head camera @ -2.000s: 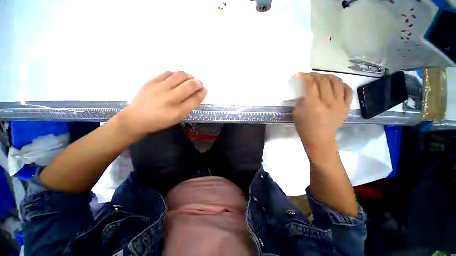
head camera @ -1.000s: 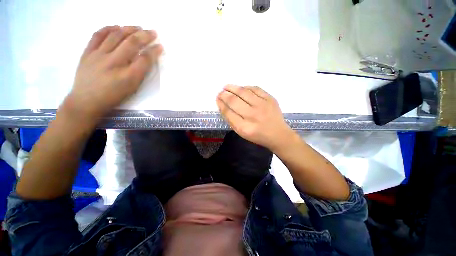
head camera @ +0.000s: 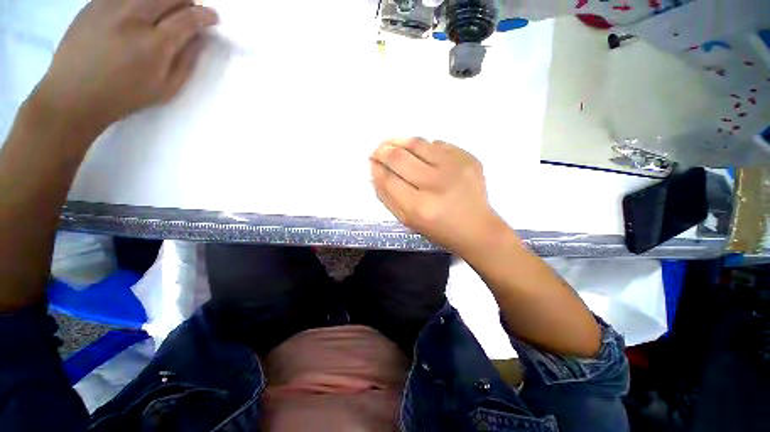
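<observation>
A bright white fabric panel lies over the machine bed, its edges partly lost in glare. My left hand is at the upper left over the white cloth, fingers bent and cut by the top edge. My right hand rests on the white cloth near the front edge, fingers curled together. Whether either hand pinches cloth is hidden. The presser foot and needle parts and dark tension dial show at the top centre.
The cream machine bed is at the right. A black smartphone lies beside brown tape. A grey measuring strip runs along the front edge. White cloth hangs below right; blue bins are below left.
My left hand has moved up and left from the front edge. My right hand has moved left, then stayed near the middle. The view has shifted, showing more of the machine head.
</observation>
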